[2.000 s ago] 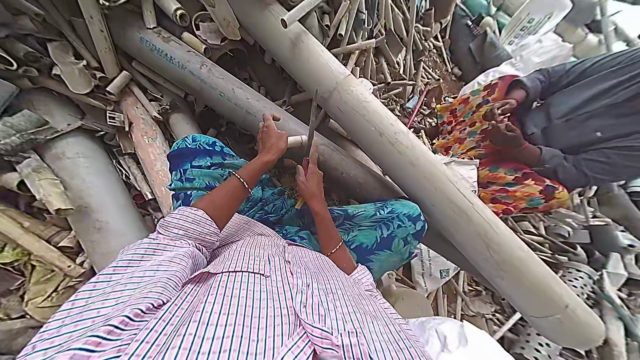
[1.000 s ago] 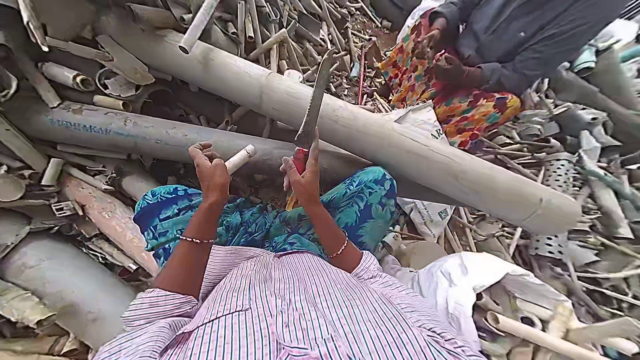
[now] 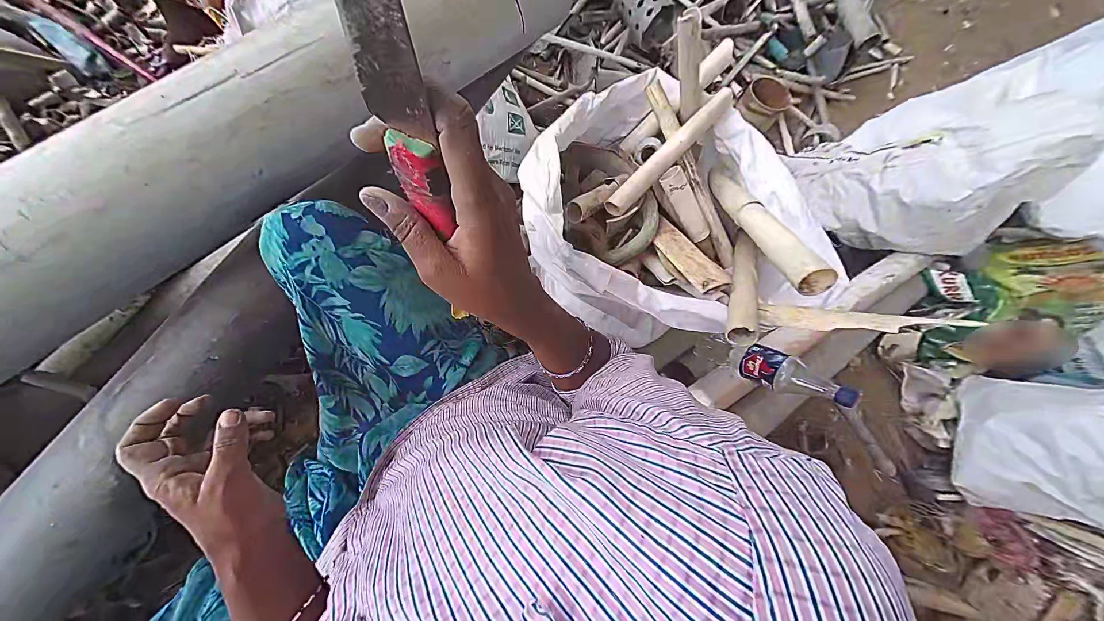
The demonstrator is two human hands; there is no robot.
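Note:
My right hand (image 3: 466, 216) grips the red and green handle of a large knife (image 3: 388, 69), whose broad dark blade points up past the top edge of the view. My left hand (image 3: 203, 466) is at the lower left, palm up, fingers apart and curled, holding nothing. It hovers over a grey plastic pipe (image 3: 164, 414). A thicker pale grey pipe (image 3: 190, 164) crosses the upper left beyond both hands. To the right of my right hand stands a white woven sack (image 3: 561, 267), open at the top and filled with cut pipe pieces (image 3: 673, 155).
Another white sack (image 3: 966, 147) lies at the upper right. A plastic bottle (image 3: 793, 375) with a blue cap rests beside pipes near the filled sack. Printed packaging (image 3: 1026, 302) and a white bag (image 3: 1026, 448) are at the right. Pipe scraps (image 3: 595, 52) litter the ground at the top.
The short white pipe piece that my left hand held a second ago is gone from it. The knife stays in my right hand. The view has swung toward the sack on the right.

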